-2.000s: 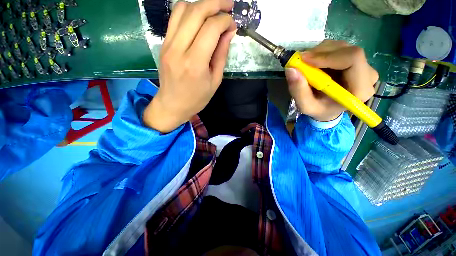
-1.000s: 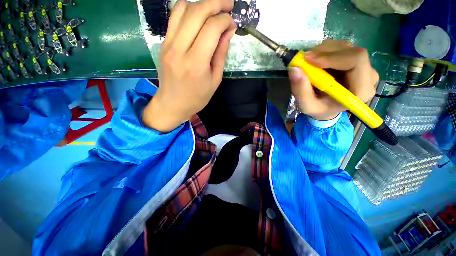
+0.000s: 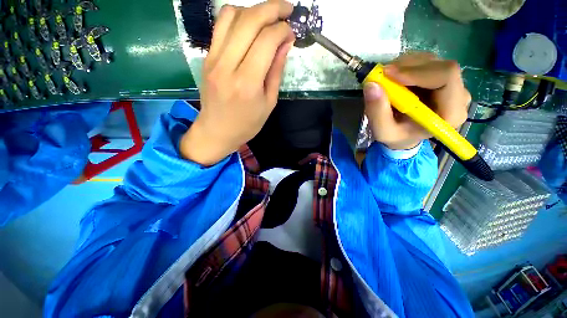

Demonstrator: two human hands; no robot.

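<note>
My right hand (image 3: 418, 99) is closed around the yellow handle of a soldering iron (image 3: 423, 112). The iron's metal tip points up and left and meets the lower right edge of a dark round board with silver spots (image 3: 304, 22). My left hand (image 3: 239, 81) has its thumb and fingertips at the board's left side; whether they grip it or a small part is hidden. The board is over a pale work plate (image 3: 367, 31). A dense dark strip of short black wires (image 3: 198, 23) lies at the plate's left end, partly beside my left hand.
Rows of small dark assemblies with yellow dots (image 3: 53, 53) stand left on the green bench (image 3: 149, 56). A beige round pot (image 3: 479, 6) and a blue soldering station (image 3: 534, 53) are at the upper right. Stacked clear trays (image 3: 497, 211) are lower right. Another person's blue sleeve (image 3: 43, 149) is at the left.
The iron's tip has shifted slightly right along the board's lower edge. The board shows a slightly different angle. Both hands have otherwise stayed nearly in place.
</note>
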